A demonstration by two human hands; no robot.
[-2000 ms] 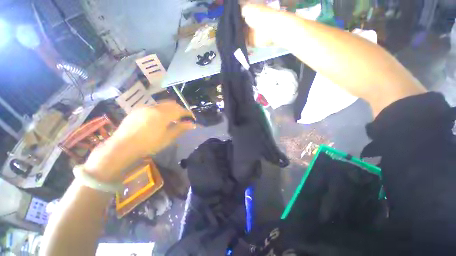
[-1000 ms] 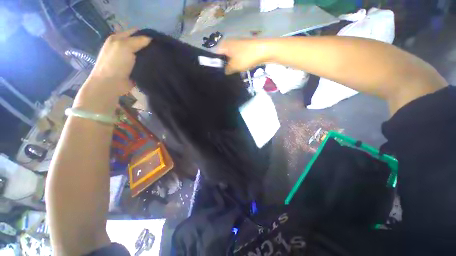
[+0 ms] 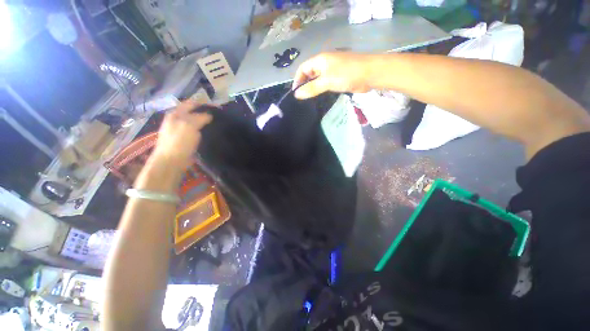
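Note:
A black garment [image 3: 278, 174] hangs between my hands in front of me, its lower part reaching towards my lap. My left hand [image 3: 184, 132], with a pale bracelet on the wrist, grips its upper left edge. My right hand [image 3: 327, 74] pinches its upper right edge. A small white label [image 3: 270, 116] shows near the top edge between my hands. A pale green-white paper ticket [image 3: 345, 134] hangs against the garment's right side.
A green crate [image 3: 407, 229] with black pieces stands on the floor at the right. A grey-white table [image 3: 336, 42] is ahead, with white bags [image 3: 453, 97] beside it. A wooden chair [image 3: 202, 220] stands at the left. A white machine table with scattered items is at the lower left.
Since the first frame, my left hand has taken hold of the garment, now spread between both hands. Over the last second, my left hand moved down and right, and the top edge sagged.

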